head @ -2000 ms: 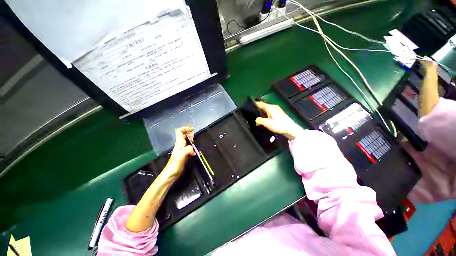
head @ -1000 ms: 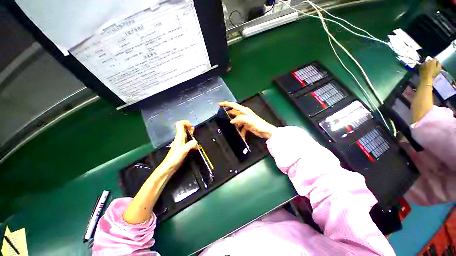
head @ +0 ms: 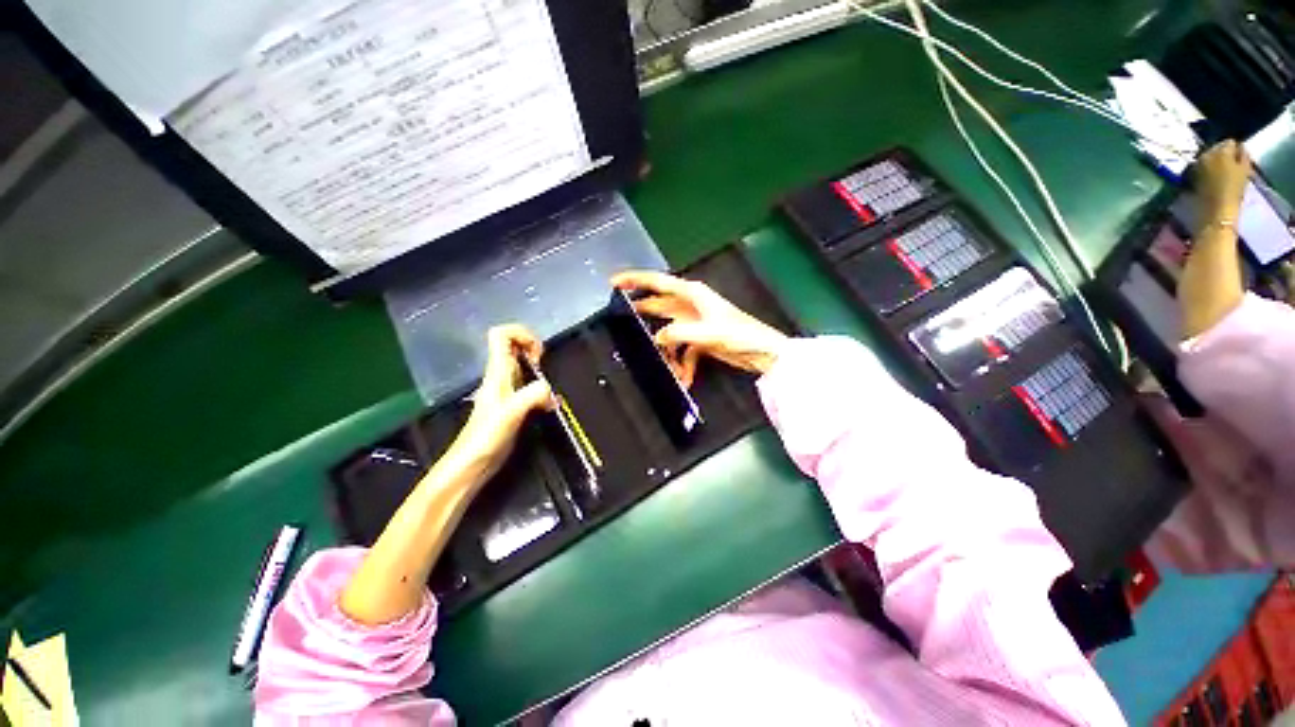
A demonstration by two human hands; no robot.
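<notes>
The black phone tray (head: 575, 534) lies at a slant in front of me. My left hand (head: 510, 391) holds a smartphone (head: 571, 443) tilted on edge over the tray's middle; a thin yellow strip shows along it. My right hand (head: 696, 327) holds another dark smartphone (head: 655, 372) tilted on edge over the tray, right of the first. One more phone (head: 520, 523) lies in a left pocket with a bright reflection. The far left pocket is partly hidden by my left forearm.
A second phone tray (head: 888, 315) holds several phones with red marks at the right. The instruction board (head: 412, 128) and a clear plastic sheet (head: 518, 291) are behind. A marker (head: 266, 597) and yellow notepaper (head: 40, 682) lie left. Cables (head: 1015, 171) and another person's hand (head: 1221, 178) are right.
My right hand has moved left from the tray's right end with its phone, which now stands on edge nearer the middle. My left hand still holds its phone on edge.
</notes>
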